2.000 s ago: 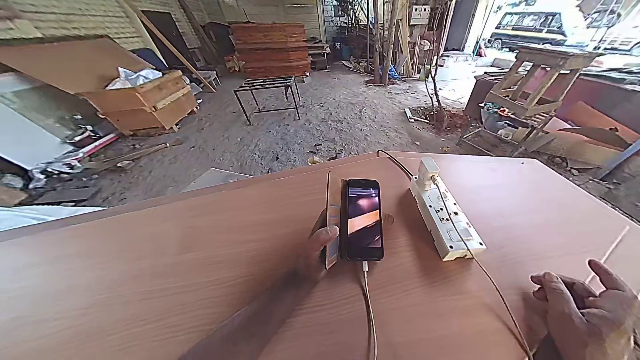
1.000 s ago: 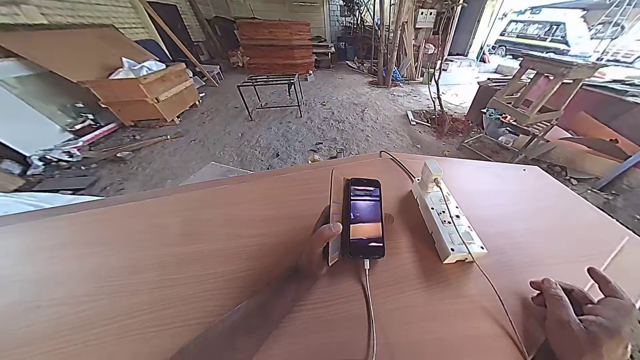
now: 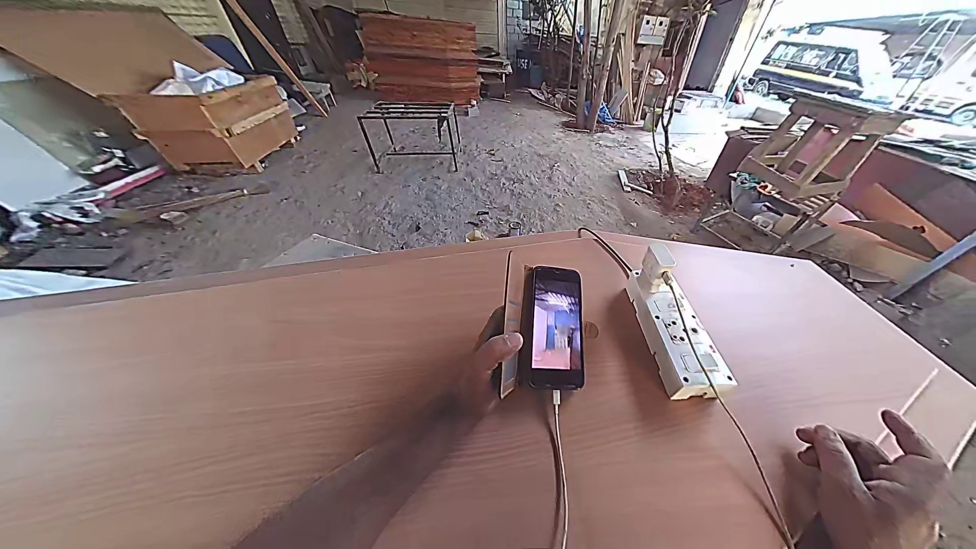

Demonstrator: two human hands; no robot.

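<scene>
My left hand [image 3: 492, 362] grips a thin flat panel [image 3: 512, 324] by its edge, thumb on the near side; what the panel is I cannot tell. Just right of it a black smartphone [image 3: 557, 328] lies on the wood-grain tabletop [image 3: 229, 366], its screen lit. A white charging cable [image 3: 560, 465] runs from the phone's lower end toward me. Farther right rests a white power strip [image 3: 679, 335] with a plug-in charger [image 3: 657, 265] at its far end. At the lower right, my right hand [image 3: 877, 473] is held with fingers apart and nothing in it.
Beyond the table's far edge stand a metal frame table [image 3: 408, 114], a wooden crate [image 3: 206, 126] and stacked reddish boards [image 3: 418, 57]. A wooden stand [image 3: 816, 145] is at the right, near a thin tree [image 3: 671, 114]. The charger's cable crosses the tabletop between the strip and my right hand.
The picture on the phone's screen has changed. Both hands have stayed in nearly the same places.
</scene>
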